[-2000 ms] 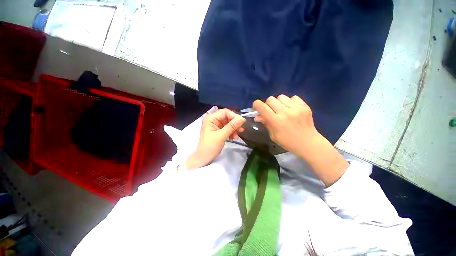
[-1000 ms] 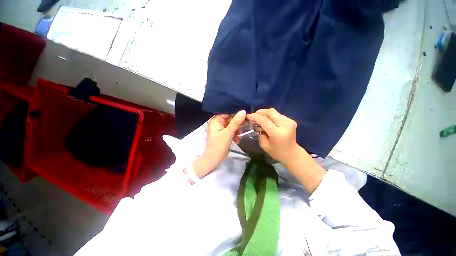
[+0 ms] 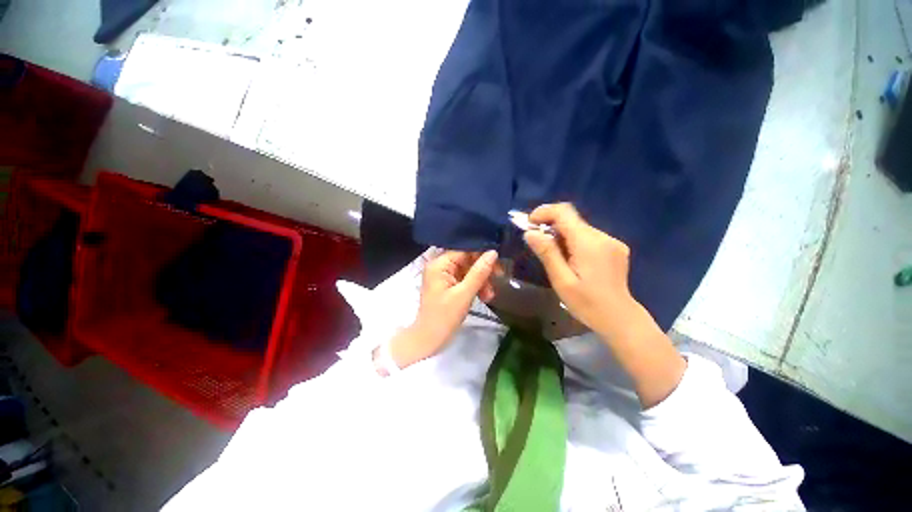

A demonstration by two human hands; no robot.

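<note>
The navy garment (image 3: 600, 130) lies over the whitish table, its wide end at the table rim in front of me. My left hand (image 3: 452, 300) pinches the garment's near edge between thumb and fingers. My right hand (image 3: 585, 262) is just to the right, closed around small silver snips (image 3: 522, 220); their tip shows past the fingers, over the cloth near the edge opening. Whether the blades touch a thread cannot be seen.
Red plastic crates (image 3: 185, 378) with dark cloth inside stand on the floor at left. A white sheet (image 3: 180, 85) lies on the table (image 3: 335, 100) at upper left. A black slab (image 3: 897, 150) and a small green object (image 3: 904, 276) lie at the right edge.
My right hand has parted from the left fingertips and moved slightly right, with the snips' tip now pointing up-left over the cloth. My left hand stays at the edge.
</note>
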